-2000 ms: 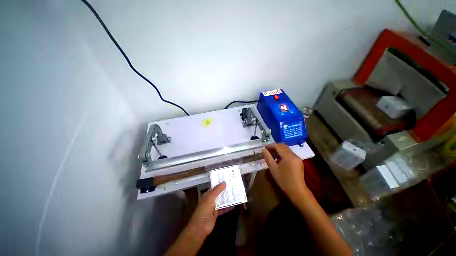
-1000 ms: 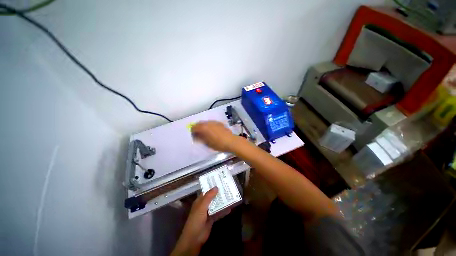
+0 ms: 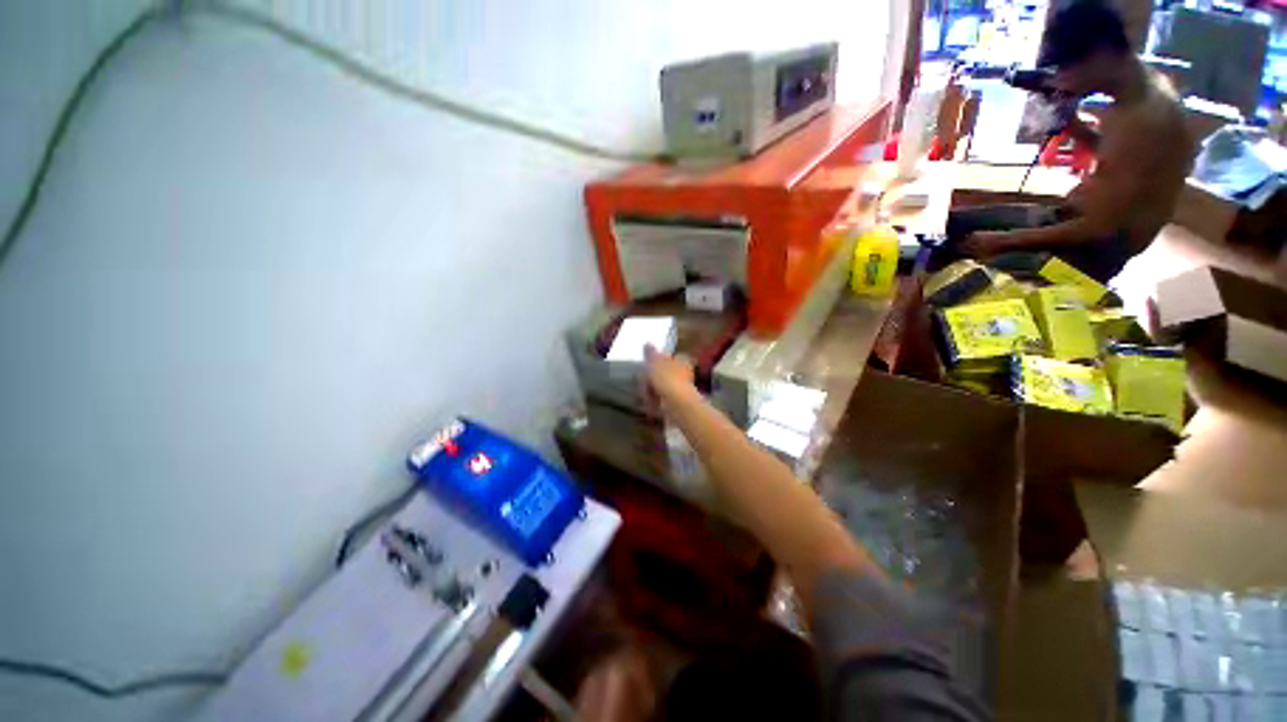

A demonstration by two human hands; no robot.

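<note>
My right hand (image 3: pixel 669 375) reaches out to the shrink tunnel's mouth, its fingers on the near edge of a white product box (image 3: pixel 642 337). The box is at the front of the brown tunnel conveyor (image 3: pixel 706 327); whether it rests on the belt is hard to tell. Another white box (image 3: pixel 707 296) sits deeper in, by the opening of the orange shrink tunnel (image 3: pixel 805 162). A blurred, skin-toned shape at the bottom edge seems to be my left hand (image 3: pixel 617 691); its fingers and any hold are unclear.
The bar sealer (image 3: pixel 318 635) and blue control box (image 3: pixel 500 488) are lower left. Wrapped white boxes (image 3: pixel 785 419) lie beside the tunnel. Right are a carton of clear film (image 3: pixel 917 543), yellow packages (image 3: pixel 994 329), a carton of white boxes (image 3: pixel 1200 649) and a seated person (image 3: pixel 1129 162).
The view has turned right towards the tunnel. My right hand has left the sealer table for the conveyor, now with a white box. My left hand has dropped to the bottom edge.
</note>
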